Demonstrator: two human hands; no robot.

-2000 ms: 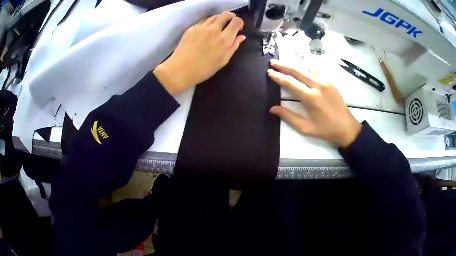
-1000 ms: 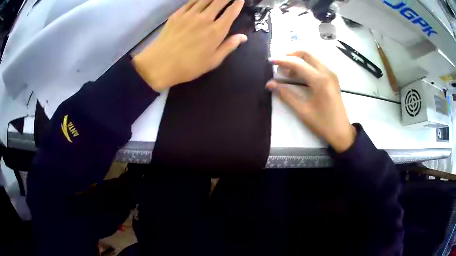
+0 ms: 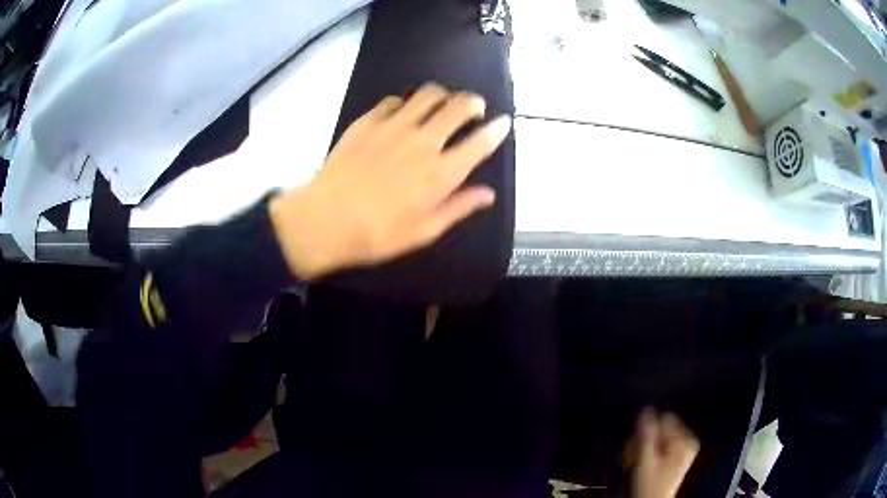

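Observation:
A dark fabric panel runs from the presser foot at the top edge down over the table's front edge. My left hand lies on the panel with its fingers spread, somewhat blurred, the fingertips near the panel's right edge. My right hand is low in the picture, below the table edge and over dark cloth. It is small and blurred with the fingers curled, and whether it holds anything cannot be told.
Pale fabric lies at the left with dark pieces under it. Black thread snips and a brown-orange stick lie at the right, near a white box with a round vent. The ruler-marked edge crosses in front.
My left hand has moved down the panel, away from the presser foot. My right hand has left the panel's right edge and dropped below the table. The view has shifted downward.

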